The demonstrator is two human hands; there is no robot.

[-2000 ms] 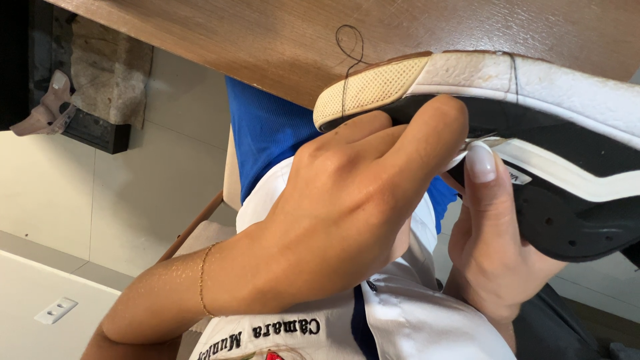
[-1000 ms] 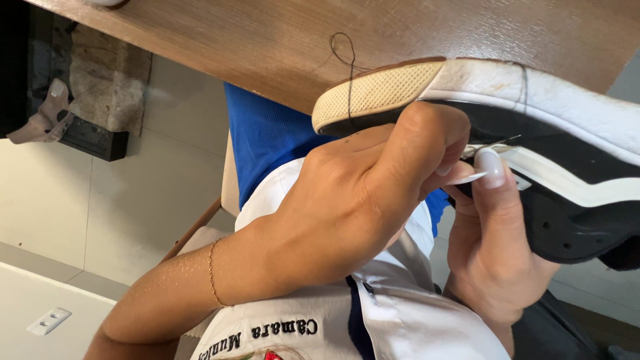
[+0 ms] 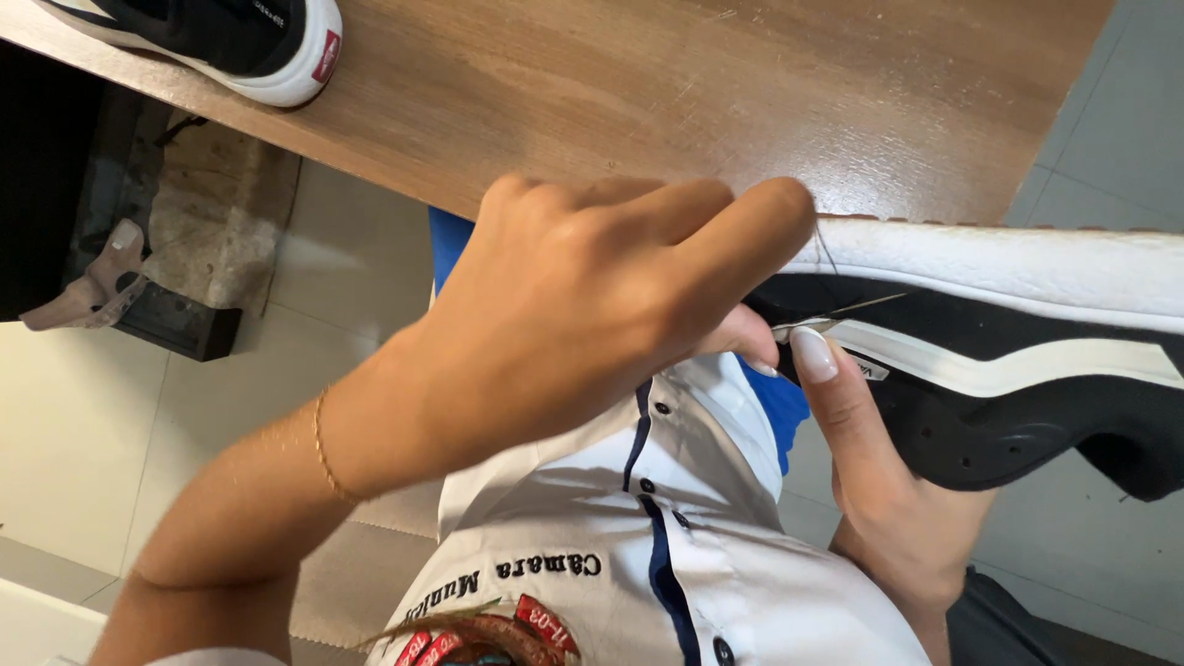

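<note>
A black-and-white Vans sneaker (image 3: 980, 356) is tilted on its side at the right, its white sole edge towards the table. My right hand (image 3: 879, 453) grips it from below, thumb pressed at the end of the white side stripe. A thin sewing needle (image 3: 869, 303) lies slantwise just above that thumb. Dark thread (image 3: 825, 250) crosses the sole edge beside my left index finger. My left hand (image 3: 610, 277) reaches in from the left, back towards me, its thumb against or close to the shoe near the needle. Its inner fingers are hidden, so what it holds is unclear.
A second black-and-white sneaker (image 3: 268, 55) stands on the wooden table (image 3: 647, 102) at the upper left. On the floor are a pale sandal or clog (image 3: 92, 287) and a dark tray-like object (image 3: 185, 324). A white shirt with dark buttons fills the lower middle.
My left index finger has moved away from my right thumb and up over the sole edge. The view has shifted, bringing more of the second sneaker in and hiding the thread loop seen at the heel before.
</note>
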